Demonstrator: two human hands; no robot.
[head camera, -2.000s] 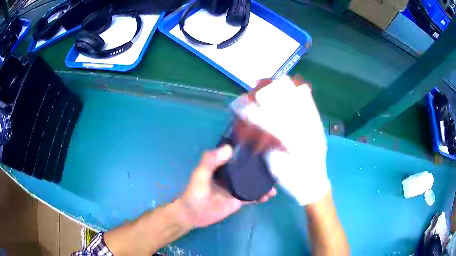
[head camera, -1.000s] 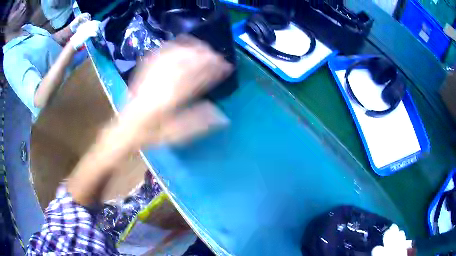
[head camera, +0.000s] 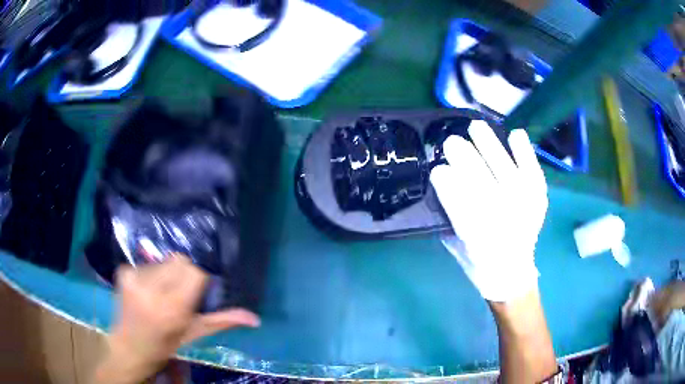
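Note:
A black moulded tray (head camera: 259, 202) stands left of centre on the bench, blurred, with a shiny clear bag (head camera: 161, 232) in its hollow. My bare left hand (head camera: 169, 307) is at the tray's near edge, blurred, its thumb stretched to the right; it appears to grip the tray. A glossy black oval dock (head camera: 319, 169) lies right of the tray, its recesses showing. My white-gloved right hand (head camera: 492, 202) lies over the dock's right end with fingers spread and appears to hold it. The underside of that grip is hidden.
Blue line trays (head camera: 297, 97) with headphones stand along the far side. Stacked black trays (head camera: 45, 187) are at the far left. A white bottle (head camera: 598, 236) and a green post (head camera: 593, 64) are at the right.
The view has swung back to the right. The black tray now stands before me on the bench, beside the dock. My left hand has moved to the tray's near edge.

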